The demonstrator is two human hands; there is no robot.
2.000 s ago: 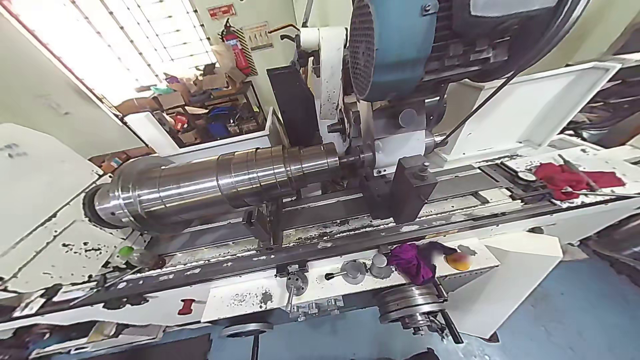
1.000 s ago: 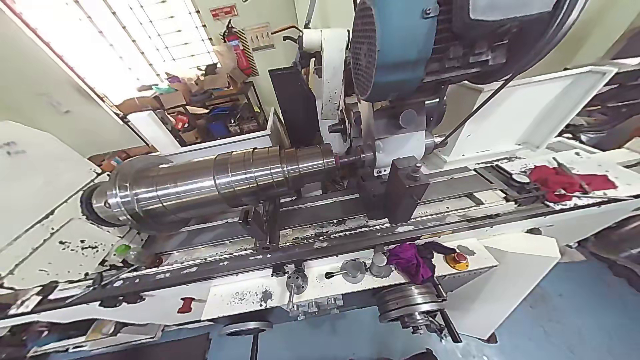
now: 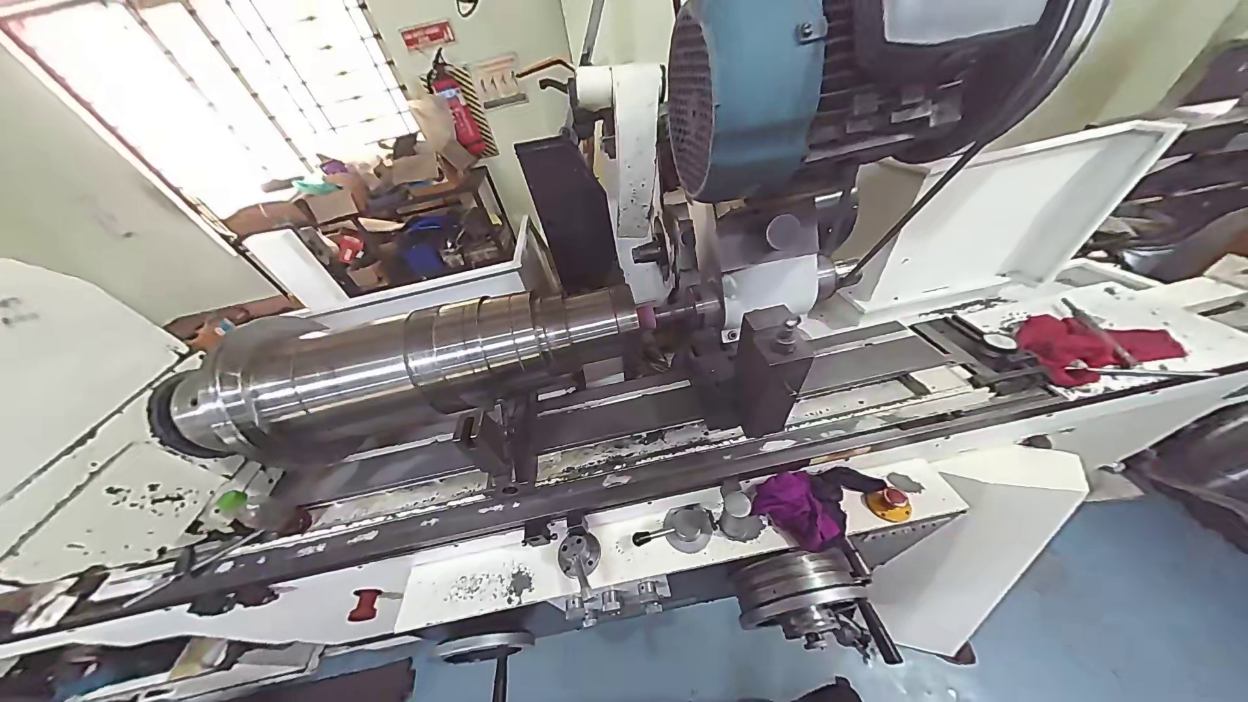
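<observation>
Neither my left hand nor my right hand shows in the head view. A large stepped steel spindle (image 3: 380,366) lies along the bed of a grinding machine, its wide end at the left. Its narrow right end meets a small reddish grinding wheel (image 3: 646,317) on a shaft; whether they touch cannot be told. A steel rest (image 3: 507,439) stands under the spindle's middle. The blue electric motor (image 3: 756,97) sits above at the right. On the front panel are a lever knob (image 3: 687,526), a purple cloth (image 3: 804,507) and a large handwheel (image 3: 799,585).
A red and yellow stop button (image 3: 888,503) sits beside the purple cloth. A red cloth (image 3: 1063,341) with metal tools lies at the bed's right end. A second handwheel (image 3: 486,645) juts out low in front. A fire extinguisher (image 3: 460,115) hangs on the back wall. A dark belt runs down from the motor.
</observation>
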